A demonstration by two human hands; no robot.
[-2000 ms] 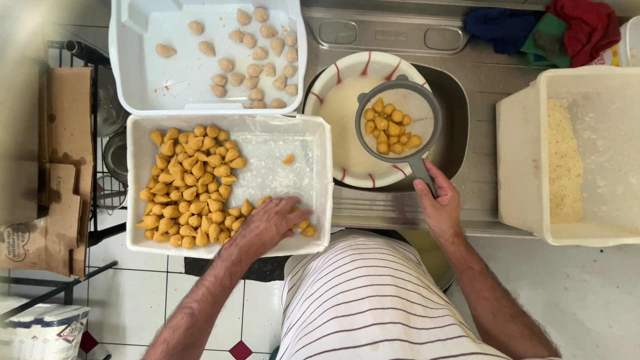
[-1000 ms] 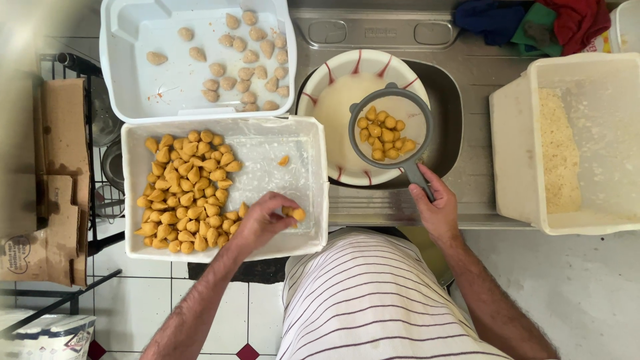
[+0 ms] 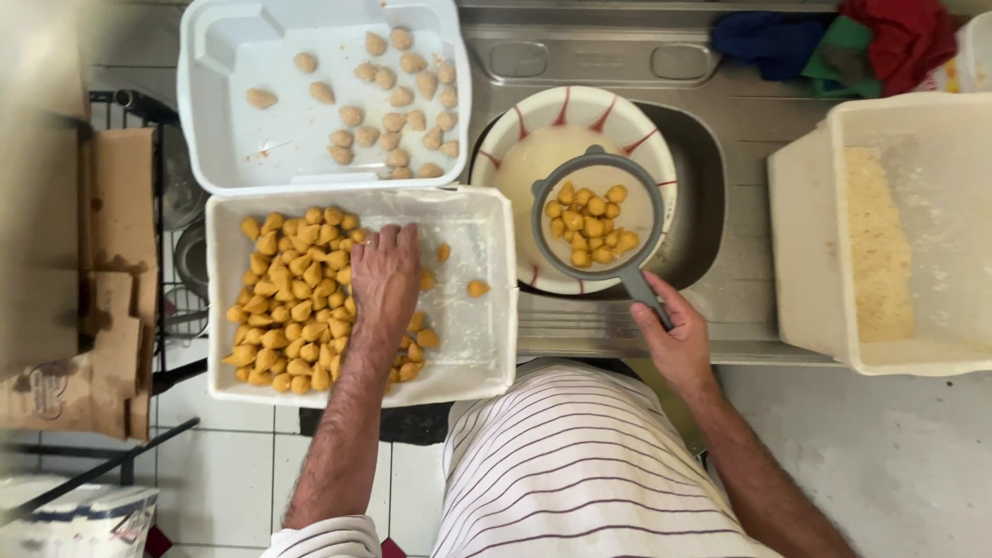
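My right hand (image 3: 676,332) grips the handle of a grey plastic strainer (image 3: 657,217), which holds several orange teardrop-shaped dough pieces (image 3: 593,225). The strainer is over a white bowl with red streaks (image 3: 559,105), partly filled with pale liquid. My left hand (image 3: 387,275) rests at the right edge of a pile of orange dough pieces (image 3: 298,310) in a white rectangular tub (image 3: 496,372). Its fingers are bent down among the pieces, and whether they hold one is hidden. A few loose pieces lie right of that hand.
A second white tub (image 3: 324,186) with paler, coated pieces (image 3: 389,122) stands behind the first. The bowl sits in a steel sink (image 3: 701,178). At right stands a deep bin (image 3: 806,232) with crumbs (image 3: 876,256). Coloured cloths (image 3: 899,39) lie at the back right; cardboard (image 3: 124,232) is at left.
My left hand has moved from the tub's right part, where it touched a loose piece, back and left to the pile's edge. My right hand still holds the strainer over the bowl.
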